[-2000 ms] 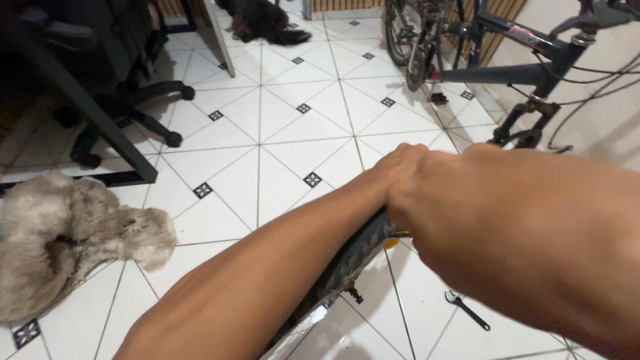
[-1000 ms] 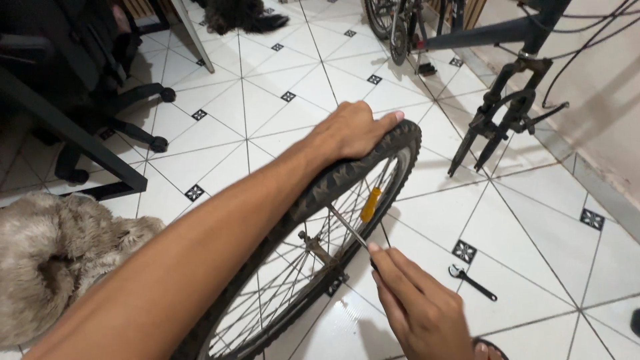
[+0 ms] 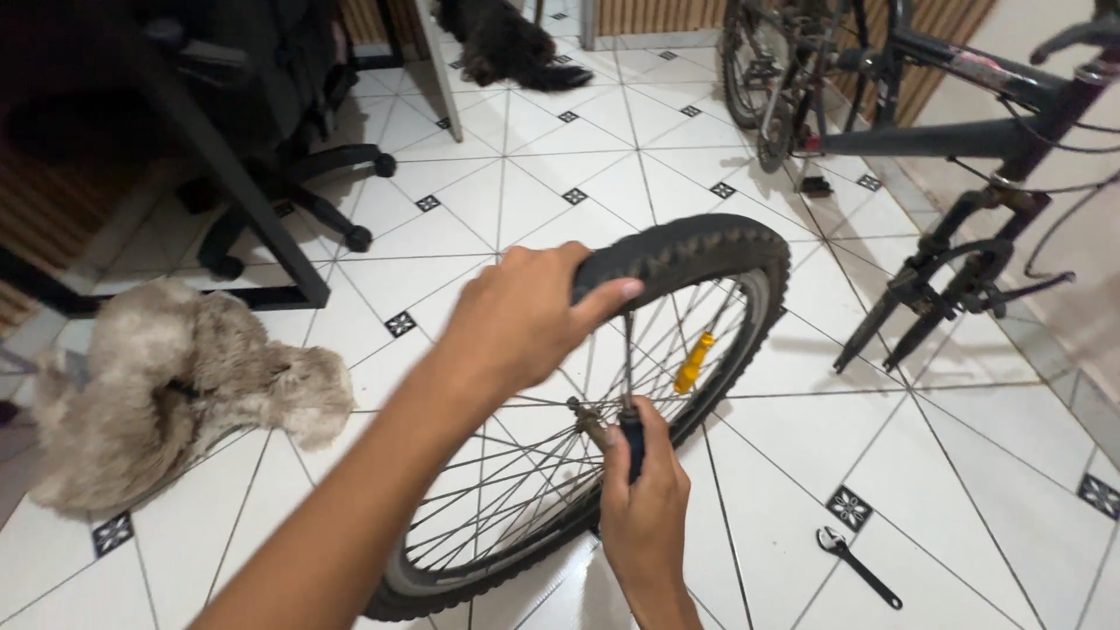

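Note:
A bicycle wheel with a knobby black tire (image 3: pixel 761 254) stands tilted in front of me, its spokes and a yellow reflector (image 3: pixel 693 363) in view. My left hand (image 3: pixel 534 315) grips the tire at its upper left, thumb across the tread and sidewall. In my right hand (image 3: pixel 646 490) is a screwdriver (image 3: pixel 631 437) with a dark handle. Its metal shaft points up toward the rim and tire just below my left thumb; the tip is hidden there. The wheel's hub (image 3: pixel 593 427) shows just left of the screwdriver handle.
An adjustable wrench (image 3: pixel 859 567) lies on the tiled floor at the right. Behind it stands a bicycle frame with its bare front fork (image 3: pixel 941 271). A fluffy beige item (image 3: pixel 201 376) lies at the left, near a desk leg and office chair base (image 3: pixel 306 188). A black furry animal (image 3: pixel 507 44) lies farther back.
The screwdriver and my right hand have swung from pointing up-left to nearly upright beneath the left hand. Two seconds ago both hands were together at the tire, hiding most of the wheel.

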